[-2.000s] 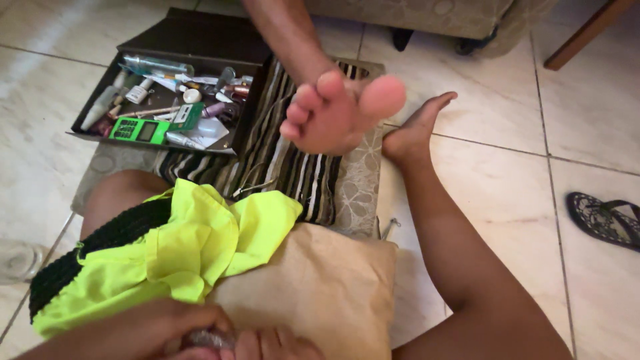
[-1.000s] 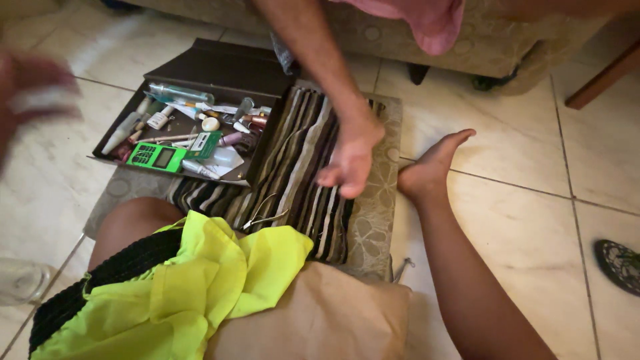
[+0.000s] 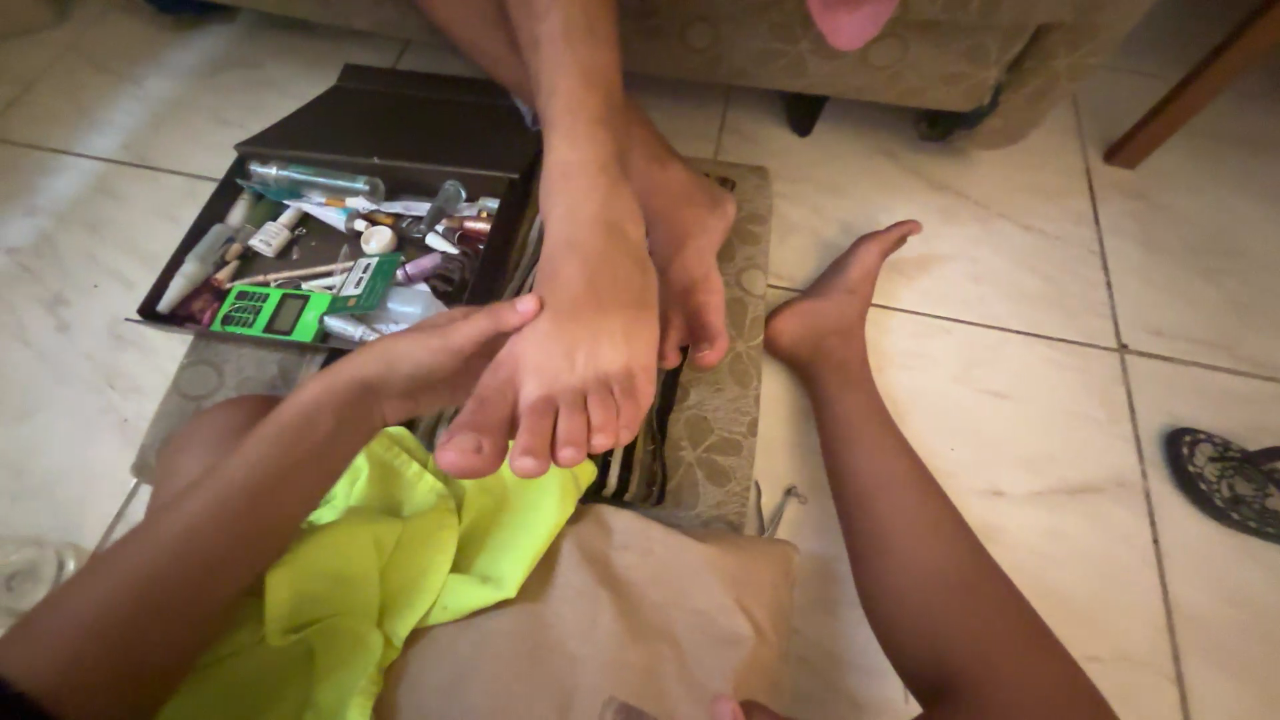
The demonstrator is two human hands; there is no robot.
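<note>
My left hand [image 3: 440, 355] reaches in from the left, with its thumb on top of another person's foot [image 3: 590, 300] and its fingers hidden beneath it. That foot is held over a striped cloth, toes toward me; the person's other foot [image 3: 697, 260] is behind it. Of my right hand [image 3: 730, 708] only a fingertip or so shows at the bottom edge, beside a small translucent thing [image 3: 622, 710]; whether it holds this is hidden. A neon yellow cloth [image 3: 400, 540] and a tan cushion or cloth [image 3: 610, 610] lie in front of me.
An open dark box [image 3: 380, 110] at the left holds nail polish bottles, tubes and a green device [image 3: 268, 312] with keys. A patterned cushion [image 3: 725, 430] lies under the striped cloth. A sofa [image 3: 760, 50], a wooden leg [image 3: 1190, 85] and a flip-flop [image 3: 1225, 480] are farther out. My own leg [image 3: 890, 480] extends at the right.
My left hand has come in from the left and onto the person's foot. The other person's hand or foot over the striped cloth has given way to two feet, one in front of the other.
</note>
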